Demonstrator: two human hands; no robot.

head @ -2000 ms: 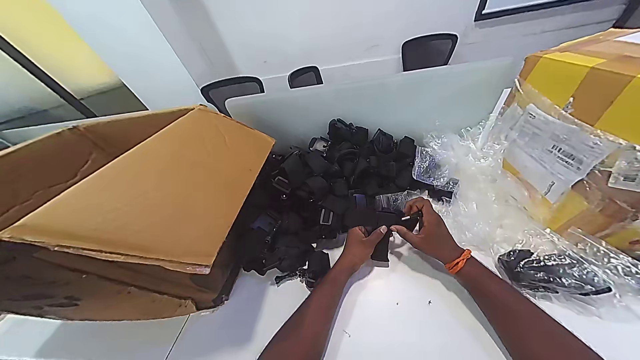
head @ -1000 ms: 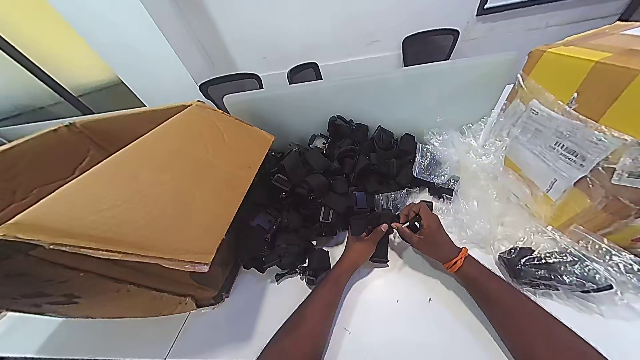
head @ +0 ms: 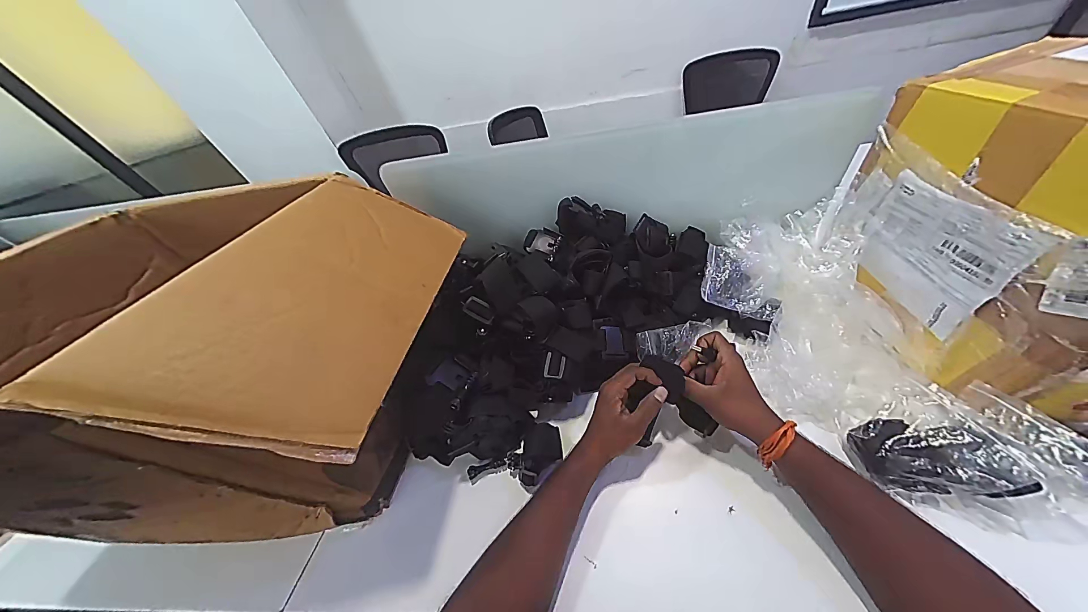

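Between my two hands, in front of a heap of black straps with buckles (head: 586, 285), is a black fabric strap (head: 665, 379). My left hand (head: 625, 408) pinches its left part between thumb and fingers. The strap's right side is in my right hand (head: 722, 387), which wears an orange wrist cord, and a small dark piece with a light tip shows at its fingers. Ends of the strap hang below both hands over the white table (head: 680, 544). A small clear plastic bag (head: 671, 342) lies just behind my hands.
An open cardboard box (head: 246, 323) takes up the left side. On the right are crumpled clear plastic bags (head: 824, 340), a bagged black item (head: 935, 459) and a taped carton (head: 1003, 127). A frosted divider (head: 680, 161) stands behind the heap, with chairs beyond it.
The strap piece between my hands has been bent into a curve; earlier it lay flatter with one end hanging straight down. My hands have stayed at nearly the same place.
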